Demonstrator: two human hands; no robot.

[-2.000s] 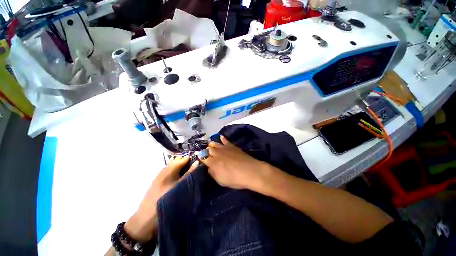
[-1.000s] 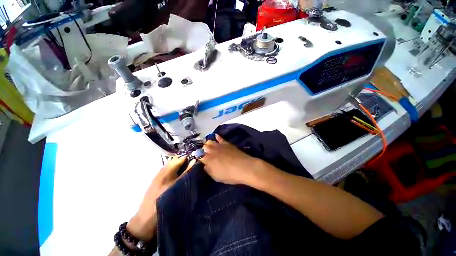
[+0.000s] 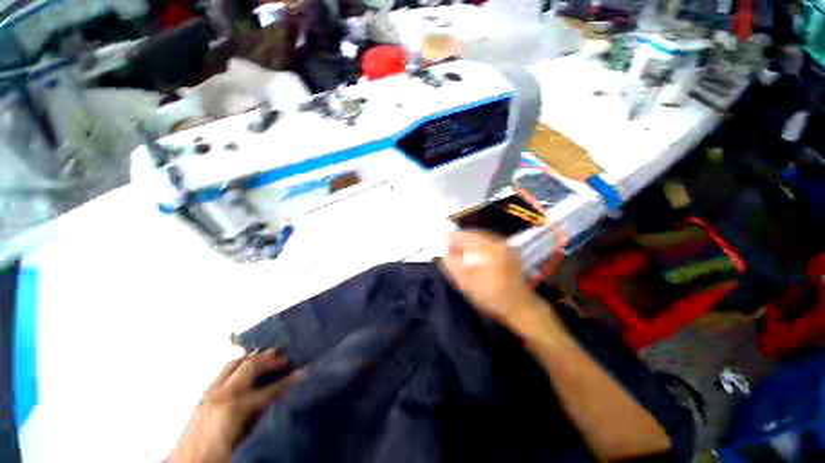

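Note:
The dark denim garment (image 3: 362, 362) lies over the front of the white table and my lap, away from the needle area. My left hand (image 3: 240, 398) is at the garment's left edge, fingers curled on the cloth. My right hand (image 3: 484, 271) is closed at the garment's upper right edge, near the phone, gripping the cloth. The sewing machine (image 3: 335, 158) stands behind, with its presser foot area (image 3: 258, 242) free of the garment. The picture is blurred, so fingertips are unclear.
A black phone (image 3: 493, 219) with yellow-orange snips (image 3: 526, 214) on it lies right of my right hand. An orange cord and blue tape (image 3: 603, 192) are beside it. Red plastic stools (image 3: 624, 294) stand on the floor at right. A white bag (image 3: 99, 136) is behind left.
The garment has come away from the needle toward me. My right hand has moved right with its edge, my left hand down and left. The view has swung right.

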